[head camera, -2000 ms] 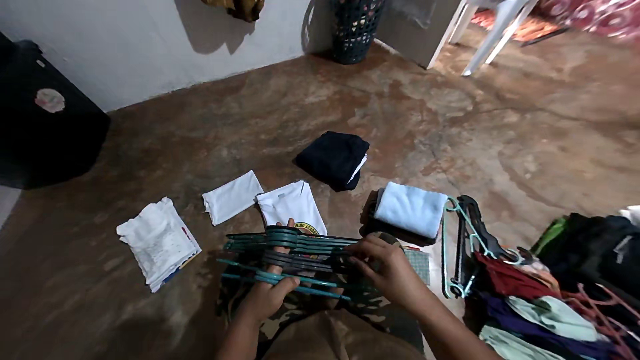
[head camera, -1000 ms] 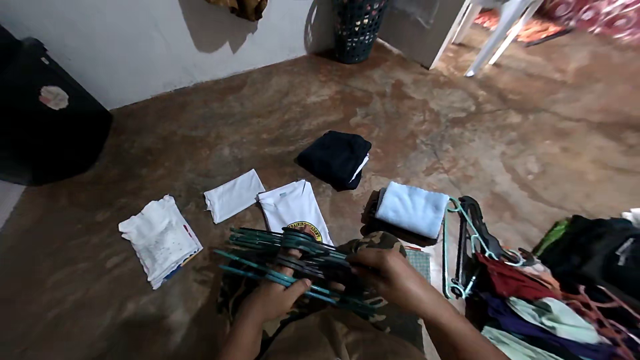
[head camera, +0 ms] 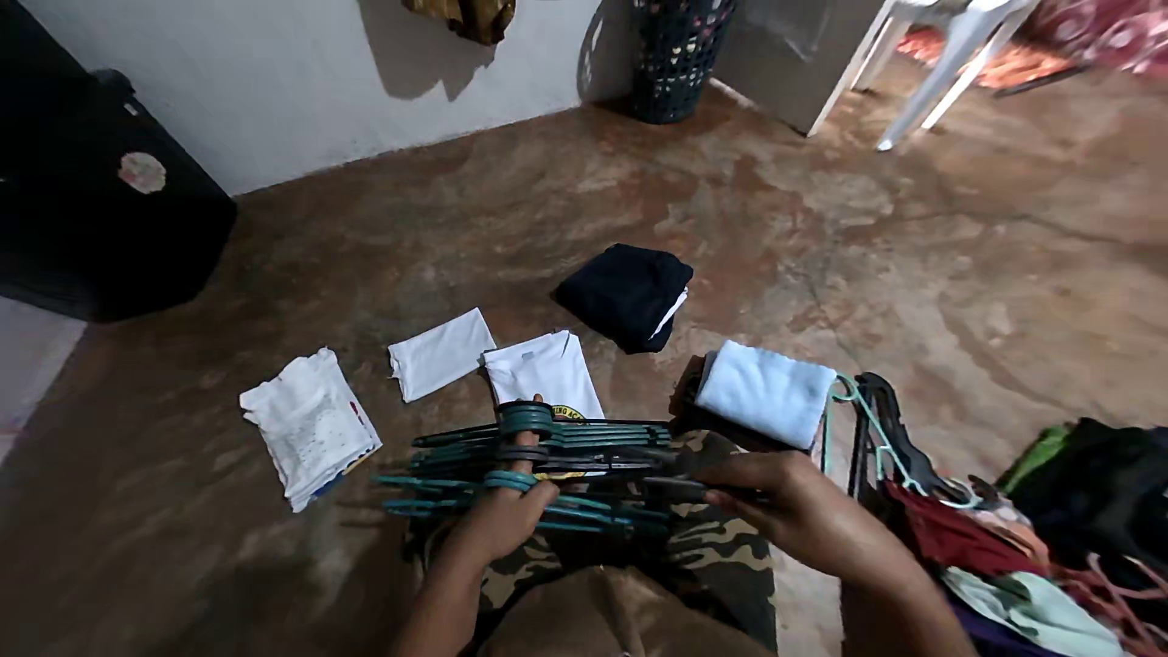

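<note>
A bundle of teal and black plastic clothes hangers (head camera: 584, 436) lies across my lap, hooks gathered at the left. My left hand (head camera: 509, 511) holds the bundle, with a finger up through the hooks. My right hand (head camera: 785, 497) pinches the right ends of dark hangers. Just beyond the bundle is a folded white shirt with a printed emblem (head camera: 545, 370). Left of it lie a folded white cloth (head camera: 443, 354) and a stack of folded white clothes (head camera: 310, 424). Folded dark clothing (head camera: 625, 294) sits farther forward, and a folded light blue towel (head camera: 766, 392) tops a pile at the right.
Loose hangers (head camera: 885, 438) and a heap of mixed clothes (head camera: 1040, 566) lie at the right. Against the wall stand a dark perforated basket (head camera: 680, 59) and, at left, a large black case-like object (head camera: 100, 192). A white plastic chair (head camera: 958, 64) is at the upper right.
The hanger bundle, tilted and bunched a second ago, now lies more level and spread across my lap. Both hands are still on it.
</note>
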